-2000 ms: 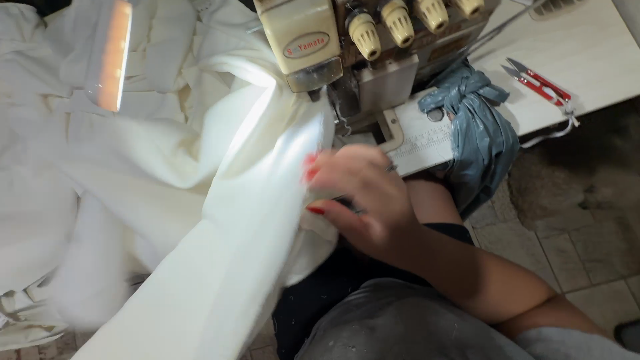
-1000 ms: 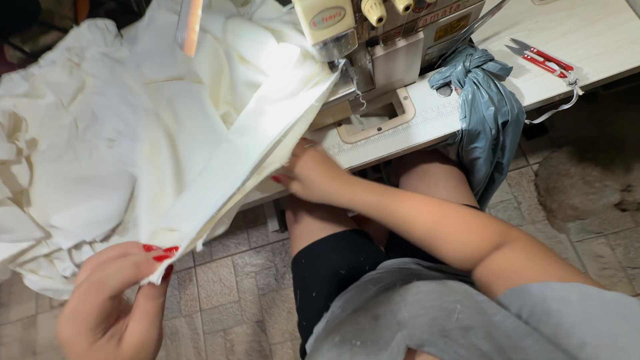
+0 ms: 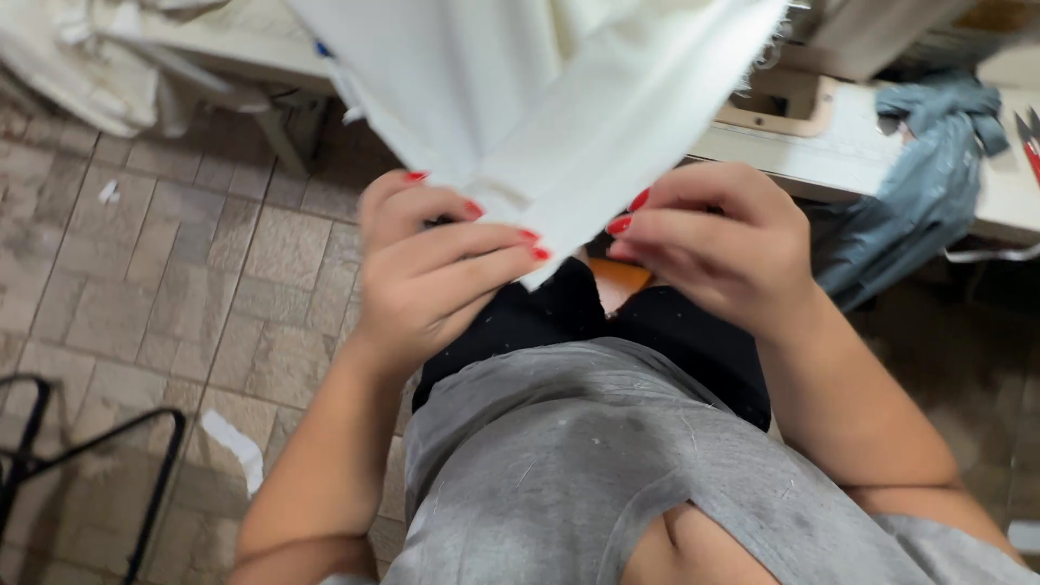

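A white fabric piece (image 3: 520,114) hangs down toward my lap and narrows to a corner between my hands; its right edge has loose threads. My left hand (image 3: 447,260) grips the fabric near that corner, fingers laid over it. My right hand (image 3: 715,236) is beside the fabric's right edge, thumb and fingertips close together; whether they pinch anything, such as a thread, cannot be told.
The sewing machine table (image 3: 853,154) runs along the upper right, with a knotted grey-blue plastic bag (image 3: 918,195) hanging from it. Red-handled thread snips (image 3: 1030,150) lie at the right edge. A black metal frame (image 3: 162,414) stands lower left on the tiled floor.
The fabric corner has come over my lap, away from the overlock machine's presser area. My right hand has risen from below the fabric to its right edge. The view has tilted down toward my body.
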